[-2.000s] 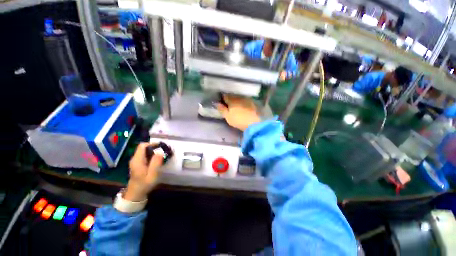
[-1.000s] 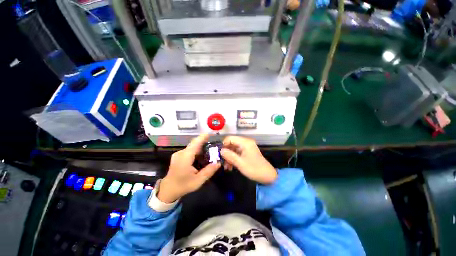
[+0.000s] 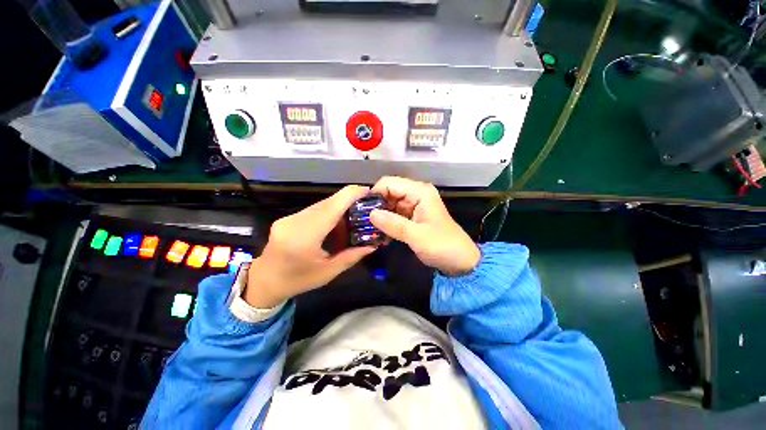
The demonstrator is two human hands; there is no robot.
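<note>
A small black rounded watch unit (image 3: 367,220) is held between my two hands, just in front of the press's front edge. My left hand (image 3: 304,243) grips its left side. My right hand (image 3: 426,228) is on its right side, with the thumb on its face. Light glints off the face; whether its screen is lit I cannot tell. The pneumatic press (image 3: 361,50) stands ahead, with a red emergency stop (image 3: 364,131) between two digital timers and a green button at each front corner. Its upper part is cut off by the frame.
A black foam tray (image 3: 109,294) with lit screens lies at lower left. A blue-and-white controller box (image 3: 126,80) stands left of the press. A yellowish air hose (image 3: 579,92) hangs at right. A grey metal fixture (image 3: 701,113) stands far right.
My right hand has come back from the press, and both hands now hold the unit low in front. The view has tilted down. The unit's white glow from a second ago is gone.
</note>
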